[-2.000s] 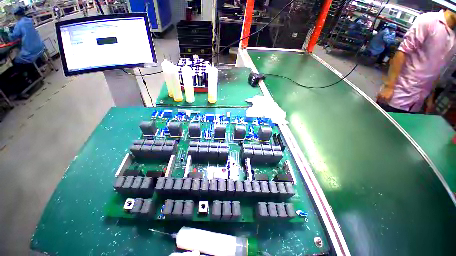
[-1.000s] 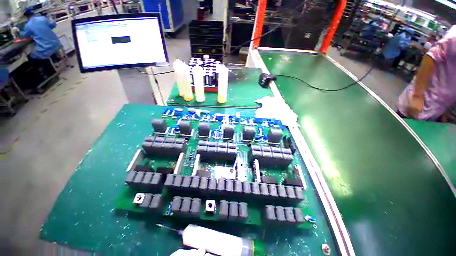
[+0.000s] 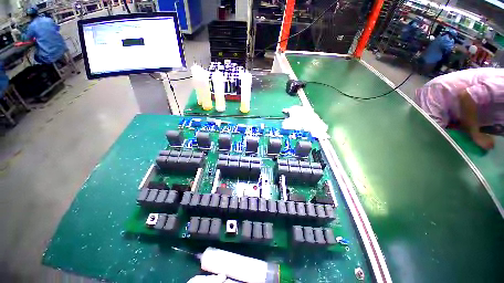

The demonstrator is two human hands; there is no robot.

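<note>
A fat white glue syringe lies slanted at the bottom edge, its thin needle pointing left over the green top, near side of the board. A small part of a white glove, seemingly my right hand, shows against the tube's lower side; the rest is cut off, and the grip is mostly hidden. My left hand is not in view. The large power circuit board lies flat beyond the syringe, with rows of dark grey block components, blue components at its far edge and a pale patch mid-board.
Several upright spare glue tubes and a crumpled white cloth are beyond the board. A monitor stands far left. A white-and-red rail borders a long green surface at right. A person in pink bends beyond it.
The view has turned left, so board and syringe sit further right. The glove shows slightly more beside the tube. The person in pink has bent down over the far green surface.
</note>
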